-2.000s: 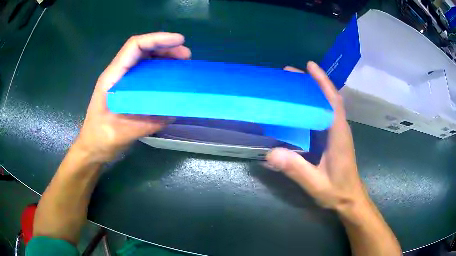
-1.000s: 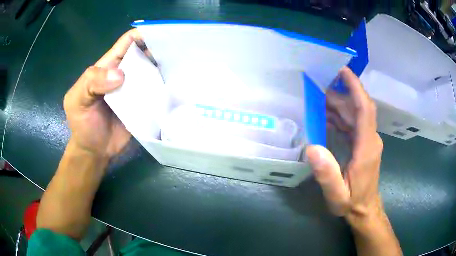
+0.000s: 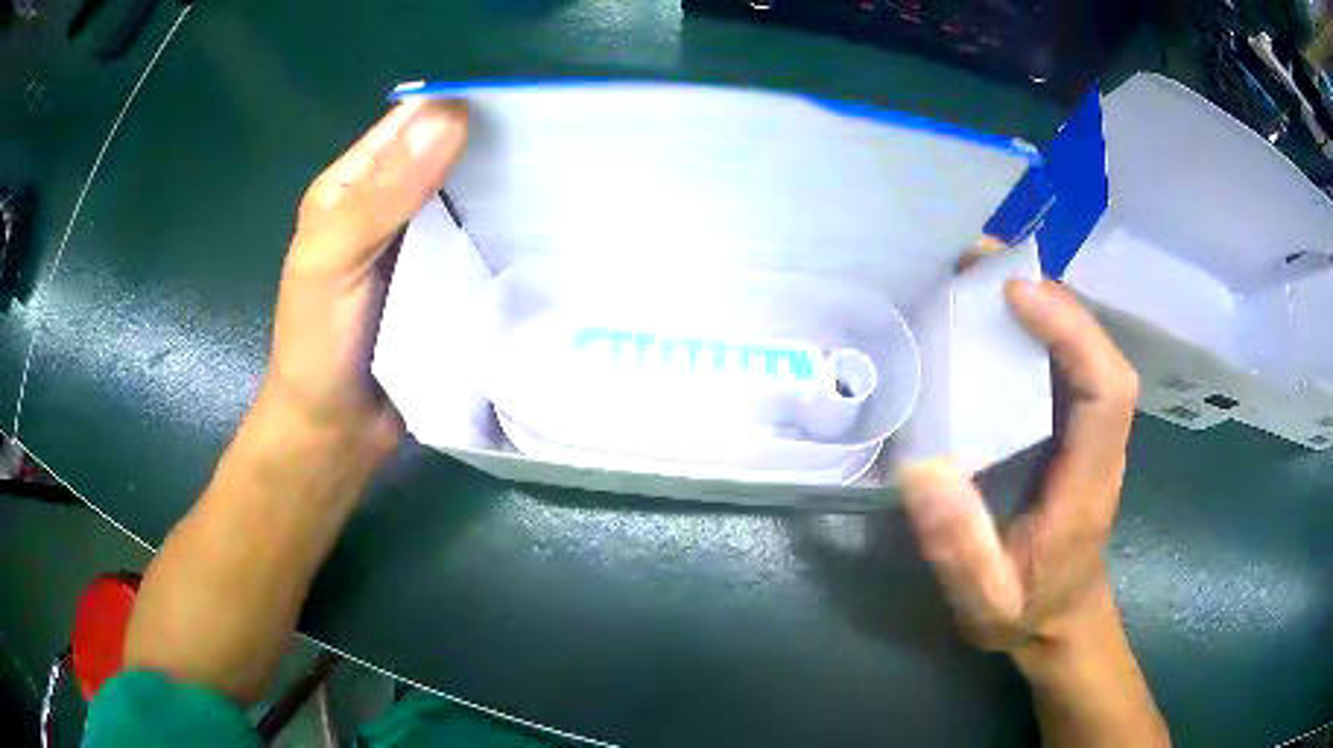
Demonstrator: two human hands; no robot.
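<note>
An open white retail carton (image 3: 702,161) with a blue lid edge is held over the dark green table, its opening facing me. Inside lies a white oblong appliance (image 3: 673,417) with rounded ends, a pale cyan patterned strip and a small round opening at its right end. Glare hides its detail. My left hand (image 3: 344,278) grips the carton's left side, with the thumb at the lid's left corner. My right hand (image 3: 1045,482) holds the carton's right side, near the right end flap, fingers partly behind it.
A second open white and blue carton (image 3: 1184,307) stands on the green table (image 3: 614,628) at the right. A dark box-like unit (image 3: 906,37) is at the back. Dark cables and small parts (image 3: 1265,73) lie far right. A red stool (image 3: 105,628) shows at lower left.
The blue lid has swung up from over the opening, showing the inside. The right end flap now shows its white face. My left thumb has moved up to the lid corner.
</note>
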